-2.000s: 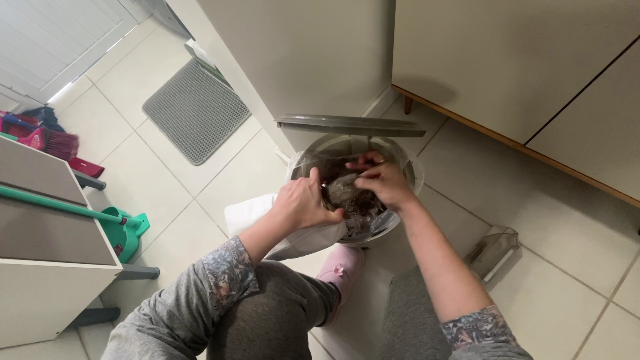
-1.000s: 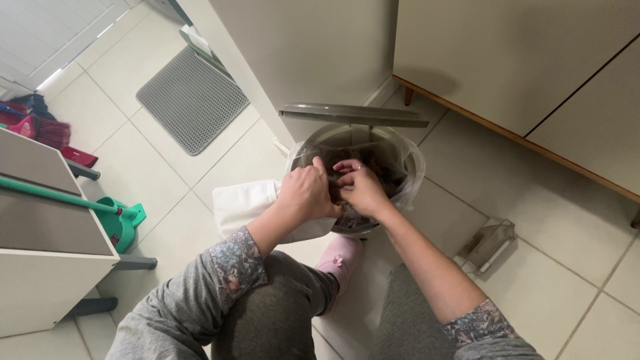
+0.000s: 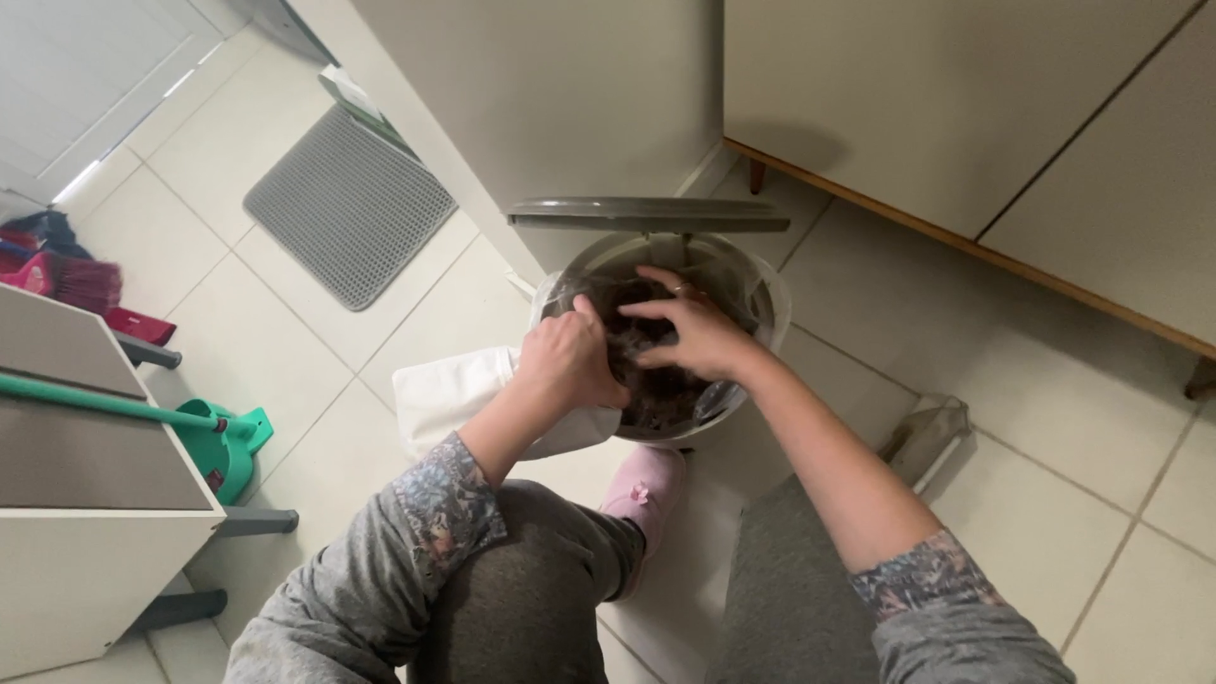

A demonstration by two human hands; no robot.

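A round pedal-type trash bin (image 3: pixel 781 309) with a translucent liner stands with its lid (image 3: pixel 649 215) raised. Dark, fluffy debris (image 3: pixel 660 394) fills its inside. My left hand (image 3: pixel 573 356) is at the bin's left rim, its fingers curled on a white fabric-like piece (image 3: pixel 456 385) that hangs outside the bin to the left; part of that piece is hidden under my wrist. My right hand (image 3: pixel 693 332) is over the bin's opening with its fingers spread above the debris, and nothing is seen in it.
A clear plastic container (image 3: pixel 926 442) lies on the tiles at the right, below a wooden-edged cabinet (image 3: pixel 950 114). A grey textured mat (image 3: pixel 350 207) lies at the upper left. A green dustpan (image 3: pixel 217 451), a pink broom (image 3: pixel 85 282) and a white unit (image 3: pixel 95 579) are at the left.
My right hand's fingers, bunched close to my left hand a second ago, are now spread apart over the bin. My left hand stays at the rim.
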